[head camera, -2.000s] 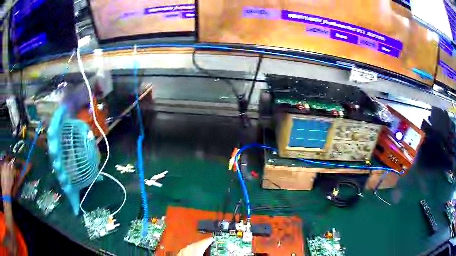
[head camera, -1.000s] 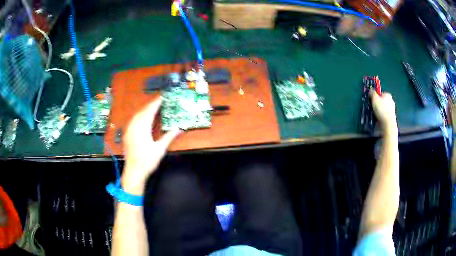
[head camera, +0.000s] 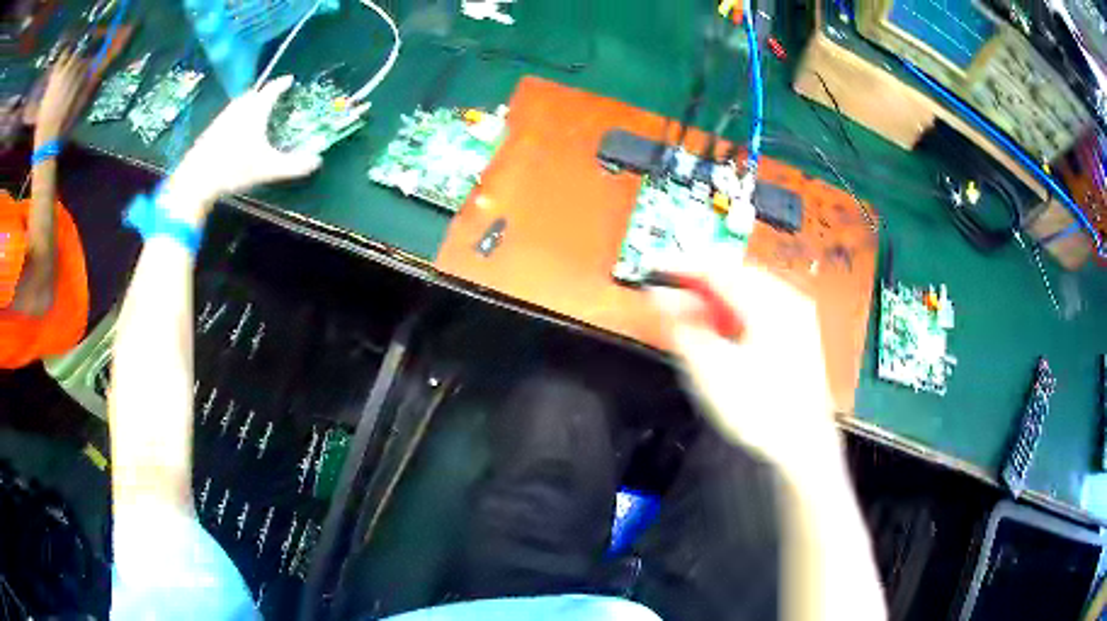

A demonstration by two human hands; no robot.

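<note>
A green-white circuit board [head camera: 680, 224] lies on the orange-brown work mat [head camera: 558, 206], its back edge at the cluster of test connectors, with the bright blue cable [head camera: 758, 97] rising there. My right hand [head camera: 741, 352] holds a red-handled tool [head camera: 716, 303], its dark tip at the board's front left corner. My left hand [head camera: 243, 152], with a light blue wrist band, is spread at another circuit board [head camera: 318, 115] left of the mat. Its fingers are apart around that board's left and front sides; whether they touch it is unclear.
More boards lie left [head camera: 437, 155] and right [head camera: 917, 340] of the mat. A remote control [head camera: 1032, 425] is at the right. The fan [head camera: 243, 36] is upper left, the oscilloscope [head camera: 947, 36] upper right. Slotted trays [head camera: 237, 376] are below the bench. Another person's arm [head camera: 55, 109] is far left.
My left hand has left the board on the mat and moved to a board at the left. My right hand has come from the remote control at the right to the mat with the red-handled tool.
</note>
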